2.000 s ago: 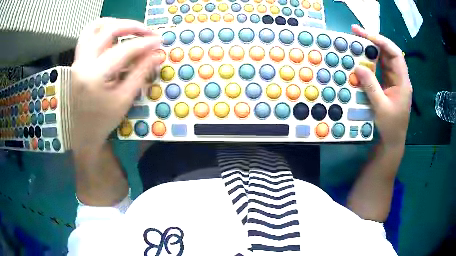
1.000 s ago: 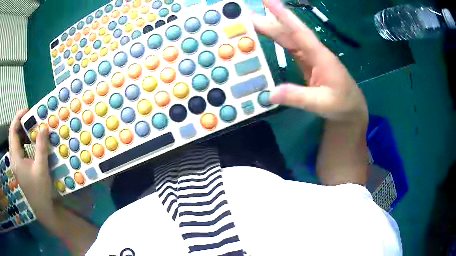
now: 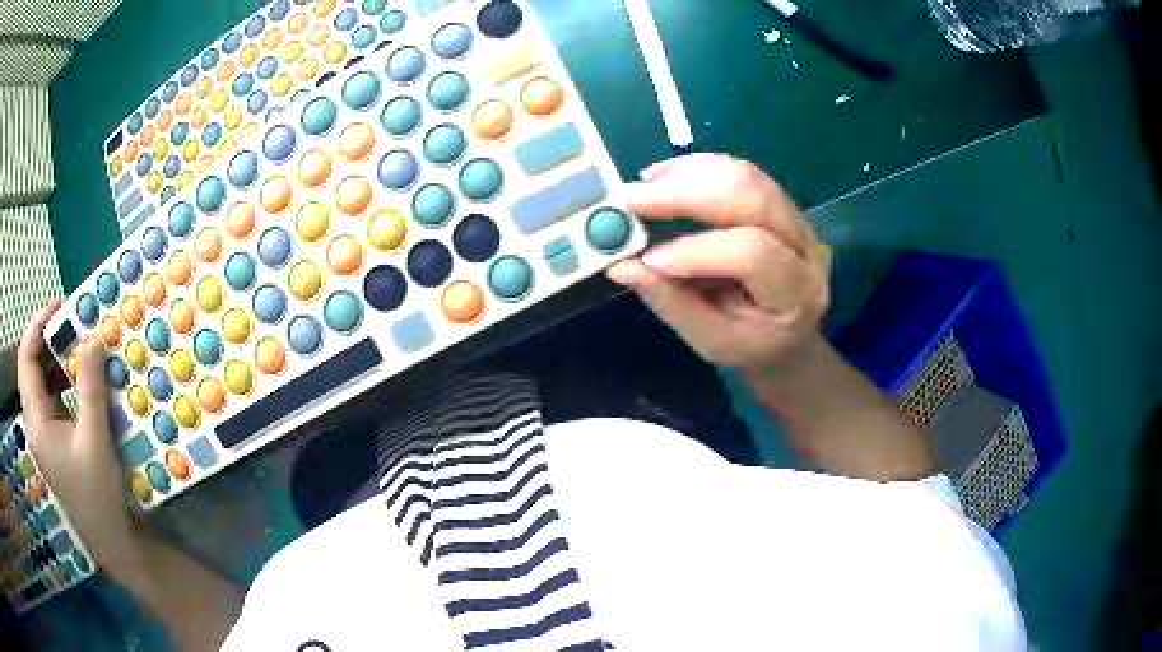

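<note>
A cream keyboard panel (image 3: 331, 274) with rows of round multicoloured keys and a long dark spacebar is held tilted in front of me, its right end higher in view. My left hand (image 3: 79, 408) grips its left end, fingers over the edge keys. My right hand (image 3: 726, 255) is at its lower right corner, thumb and fingertips pinching the edge beside a teal key. The panel's underside is hidden. A second keyboard panel (image 3: 242, 77) lies on the green bench behind, partly covered by the held one.
Panel stacks stand at the far left (image 3: 28, 140) and lower left (image 3: 45, 548). A white stick (image 3: 660, 77) lies beyond the panel's right end. A clear bottle (image 3: 1007, 19) is at the top right edge. A blue crate (image 3: 1007, 338) holds mesh-like contents at right.
The view has turned and the panel now slants, shifted left. My right hand has moved from the right end's upper side to its lower corner and closed there. My left hand grips the left end.
</note>
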